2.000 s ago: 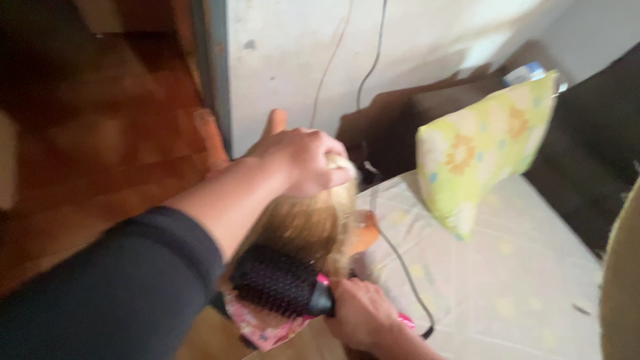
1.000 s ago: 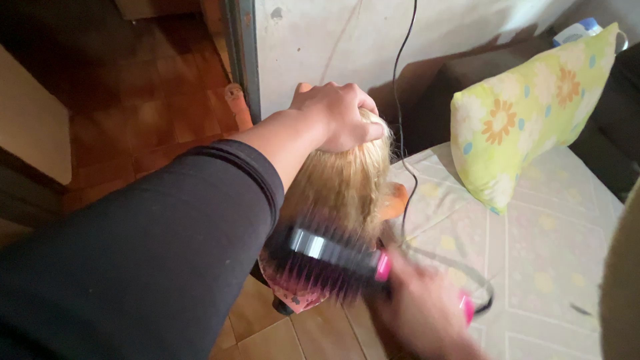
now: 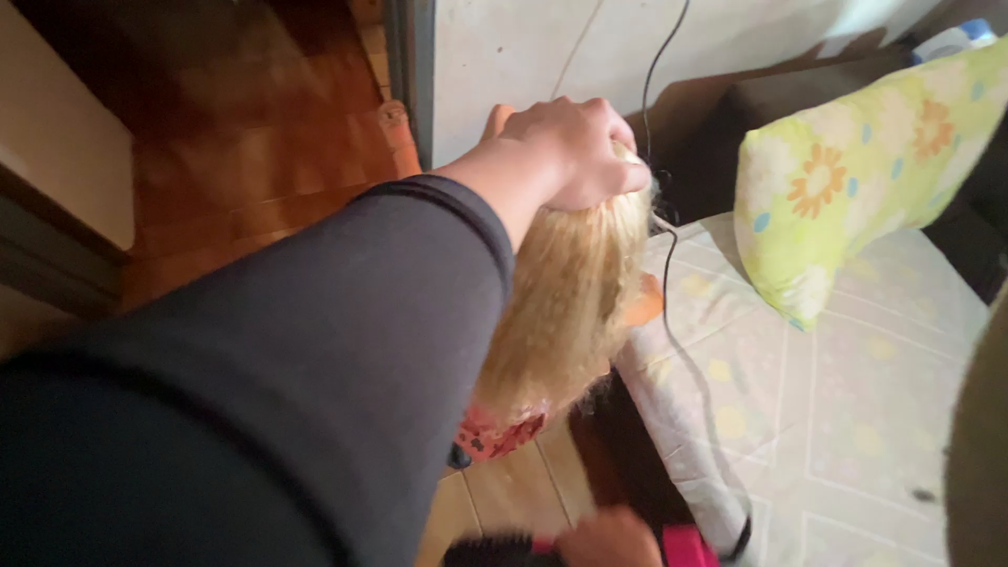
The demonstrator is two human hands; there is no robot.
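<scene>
My left hand [image 3: 579, 153], below a dark sleeve, grips the top of a head of long blond hair [image 3: 563, 307], which looks like a doll's. Orange-toned limb-like parts [image 3: 646, 301] stick out beside the hair, and a red patterned cloth [image 3: 500, 431] shows under its ends. At the bottom edge, my right hand [image 3: 610, 539] is blurred and partly cut off, closed around the handle of a black and pink hot-air brush [image 3: 492, 550]. The brush is below the hair and apart from it. Its black cord [image 3: 668, 291] runs up past the hair to the wall.
On the right, a floral yellow-green pillow [image 3: 850, 173] stands on a surface with a pale patterned cover [image 3: 850, 409]. A white wall [image 3: 535, 47] and a grey door frame [image 3: 409, 79] are behind. Tiled floor [image 3: 299, 157] lies at the left, beside a pale panel [image 3: 63, 118].
The brush was at the lower hair in both earlier frames; my right hand has moved down with it, off the hair. My left hand keeps its hold on top.
</scene>
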